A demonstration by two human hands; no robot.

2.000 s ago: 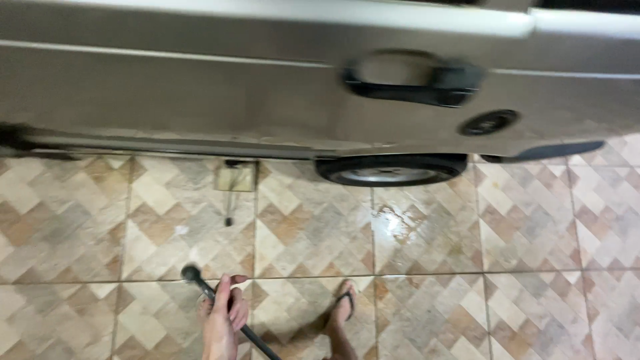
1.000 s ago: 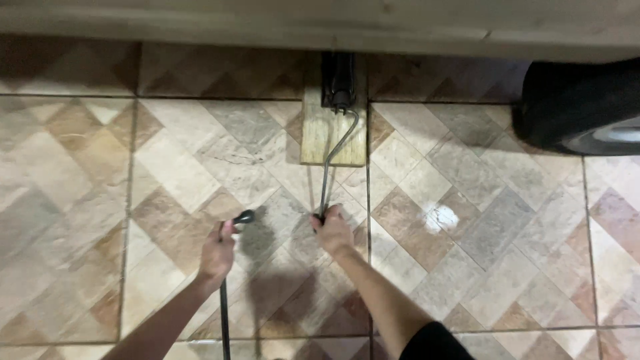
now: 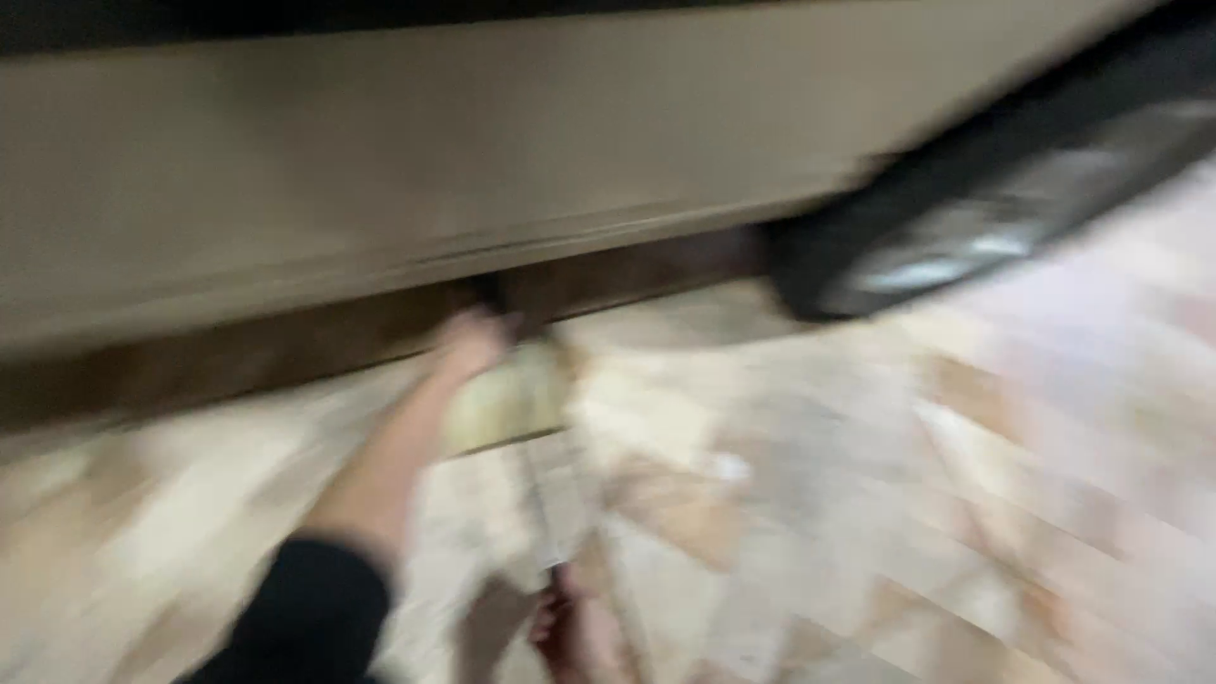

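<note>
The view is badly blurred. My left hand [image 3: 475, 337] reaches under the car's sill [image 3: 408, 261], at the dark jack [image 3: 489, 290]; its fingers are too smeared to show whether they grip it. Beneath the jack lies a wooden board [image 3: 503, 404], its near end sticking out from under the car. Low in the picture, my right hand [image 3: 575, 632] is closed around the dark end of a thin metal crank rod [image 3: 541, 503], which runs up toward the jack. Most of the jack is hidden by my left hand and the car body.
The car's side panel [image 3: 570, 123] spans the upper part of the view. A wheel with a black tyre [image 3: 817, 256] stands to the right, close to the tiled floor [image 3: 807, 494].
My left hand has moved up to the jack; one second ago it held a black bar off to the left, which no longer shows. My right hand still holds the rod. The view has tilted and shifted.
</note>
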